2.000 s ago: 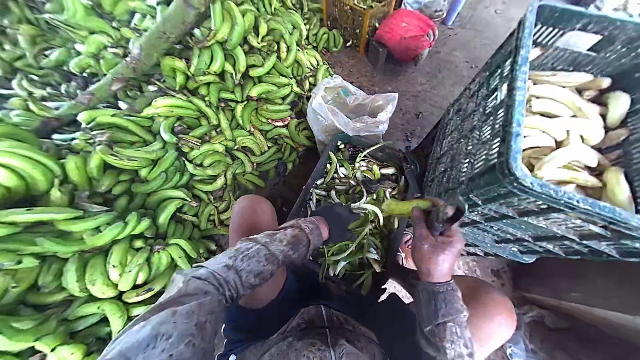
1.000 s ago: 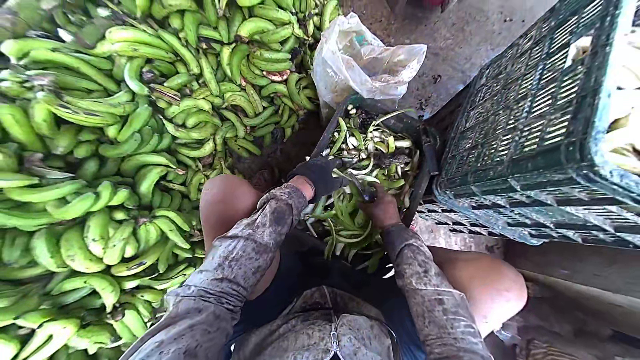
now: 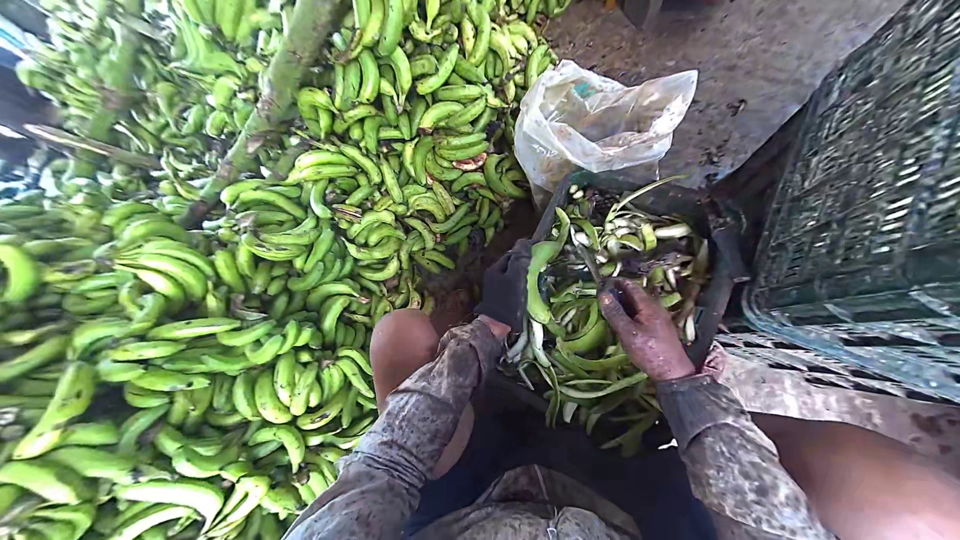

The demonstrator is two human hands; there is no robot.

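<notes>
My left hand (image 3: 504,285), in a dark glove, is at the left side of a dark crate (image 3: 720,281) and holds a green plantain or banana (image 3: 537,281) roughly upright. The fingers are partly hidden. Over the middle of the crate, my bare right hand (image 3: 641,326) is closed on a thin dark tool, seemingly a knife (image 3: 589,262), whose narrow blade points up and left. Green peels (image 3: 589,375) and pale scraps fill the crate below both hands, some hanging over its near edge.
A large heap of green plantains or bananas (image 3: 285,375) covers the left, with a thick stalk (image 3: 259,127) lying across it. A clear plastic bag (image 3: 592,124) stands behind the crate. On the right rises a dark green slatted crate (image 3: 862,202), close to my right arm.
My right hand has come down and left from beside the big crate to over the peels. Since one second ago the hands have moved apart, the left toward the crate's left rim.
</notes>
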